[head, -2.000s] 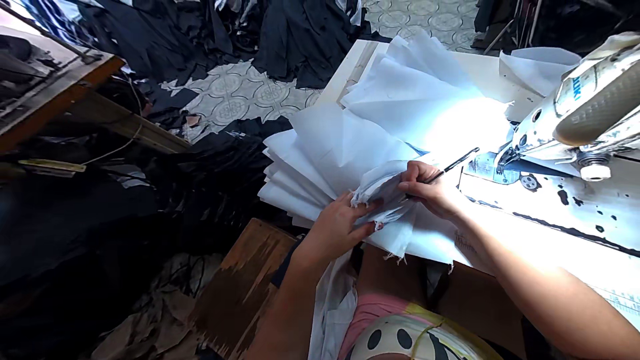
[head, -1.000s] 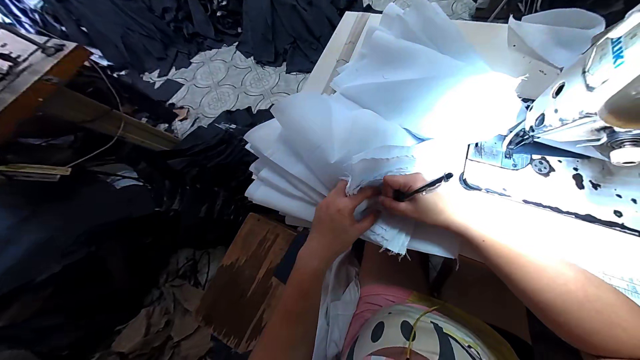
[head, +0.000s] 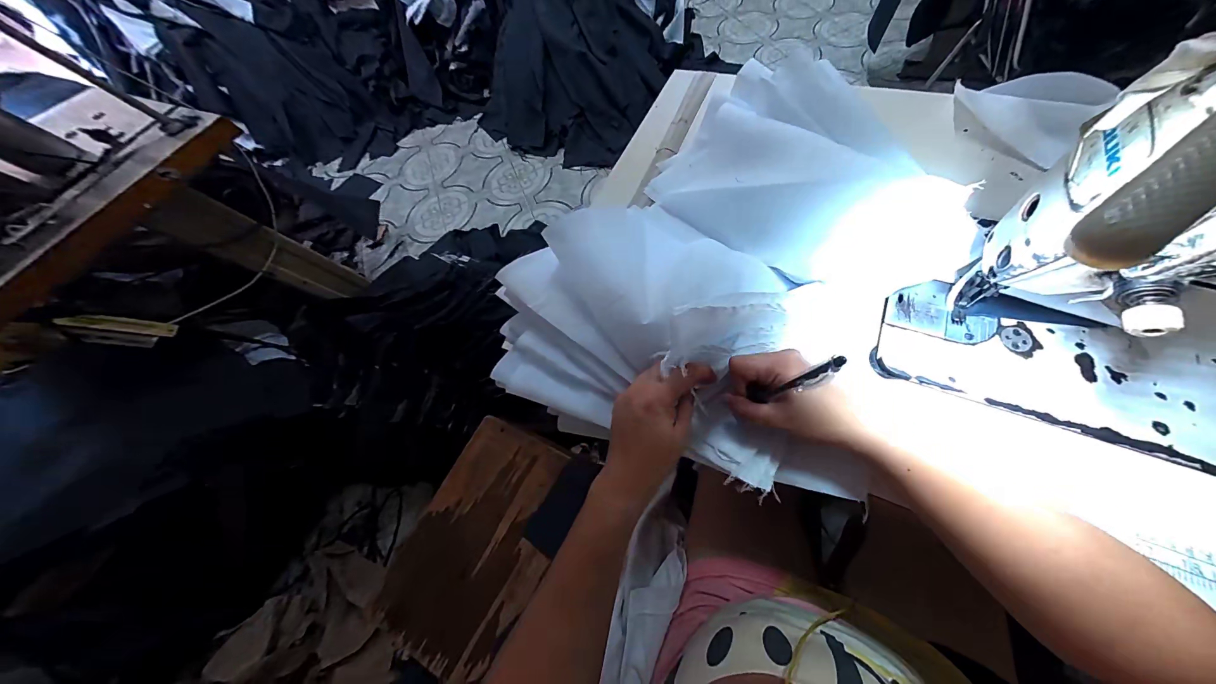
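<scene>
My right hand (head: 784, 394) grips a black pen (head: 807, 377) and rests on white fabric pieces with frayed edges (head: 731, 328); the pen's tip is hidden by my fingers. Close beside it, my left hand (head: 655, 413) pinches the edge of the same pieces between thumb and fingers. Fanned layers of thin white fabric (head: 617, 285) spread from under both hands over the table's left edge. Another fanned white stack (head: 779, 171) lies farther back. To the right of my hands stands an industrial sewing machine (head: 1121, 209), its lamp glaring on the cloth.
A white table (head: 655, 142) bears the machine. One loose white piece (head: 1035, 114) lies at its back. Dark cloth heaps (head: 399, 332) sit on the left and on the tiled floor (head: 456, 180). A worn wooden board (head: 475, 541) is below my left arm, and another table (head: 123, 180) stands far left.
The frayed pieces, bunched up around my fingers two seconds ago, now lie flatter under my hands. My right hand has come down onto them, with the pen still held.
</scene>
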